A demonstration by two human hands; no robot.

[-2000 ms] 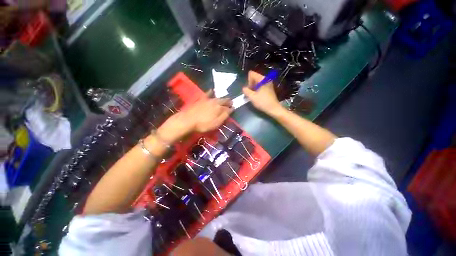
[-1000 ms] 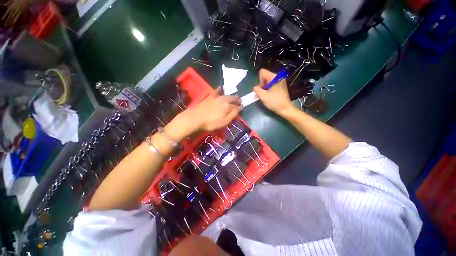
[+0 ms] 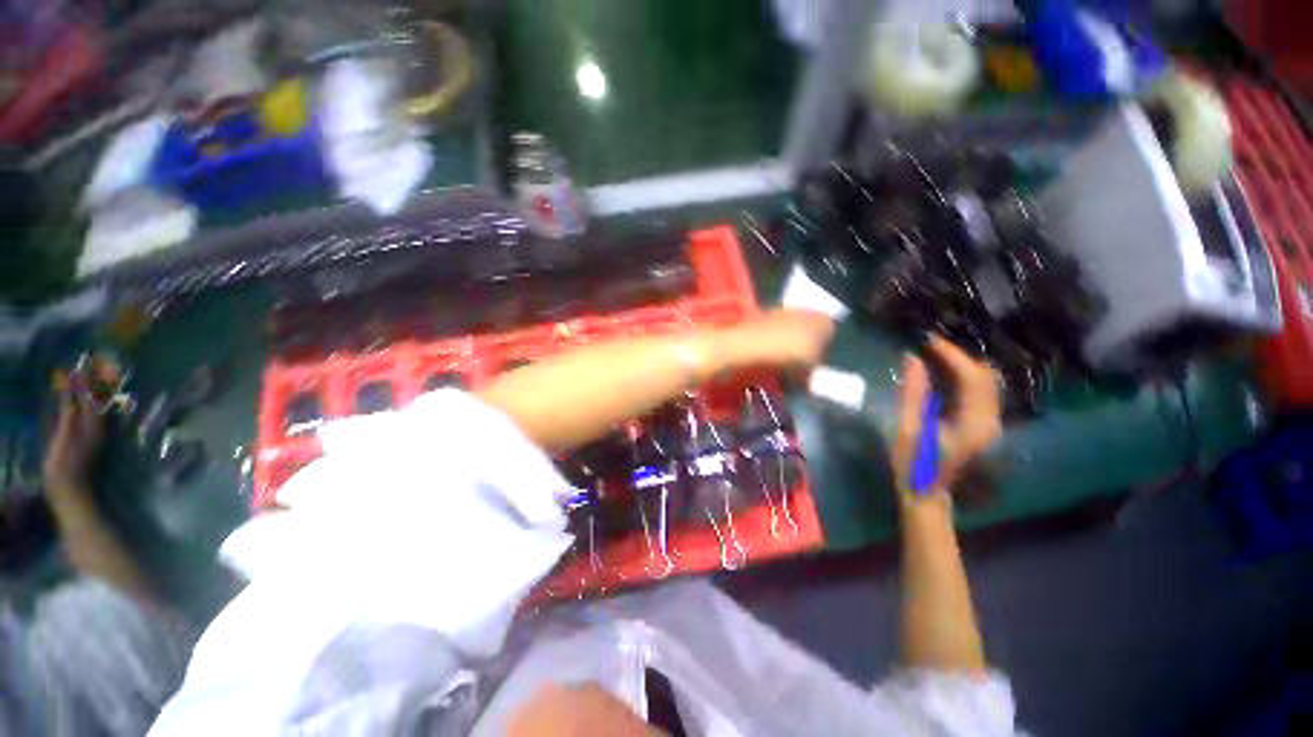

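The picture is blurred. My right hand (image 3: 950, 410) holds a blue pen (image 3: 927, 444), right of a small white paper label (image 3: 837, 386) on the green bench. My left hand (image 3: 789, 343) is above the label's left end, beside the tray's right end; whether its fingers hold anything is unclear. A folded white cloth (image 3: 814, 292) lies just behind it. The red tray (image 3: 724, 274) carries rows of dark cases with binder clips (image 3: 713, 468), their wire handles sticking out. My left forearm and sleeve hide part of the tray.
A dark clip pile (image 3: 958, 238) lies behind my right hand, with a white-grey machine (image 3: 1130, 238) to its right. A bottle (image 3: 547, 195) and a blue parts bin (image 3: 238, 161) are behind the tray. Another person's hand (image 3: 72, 439) is at the far left.
The view has turned right, showing the machine and another person. My right hand has moved away from the label with the pen still held. My left arm reaches across the tray.
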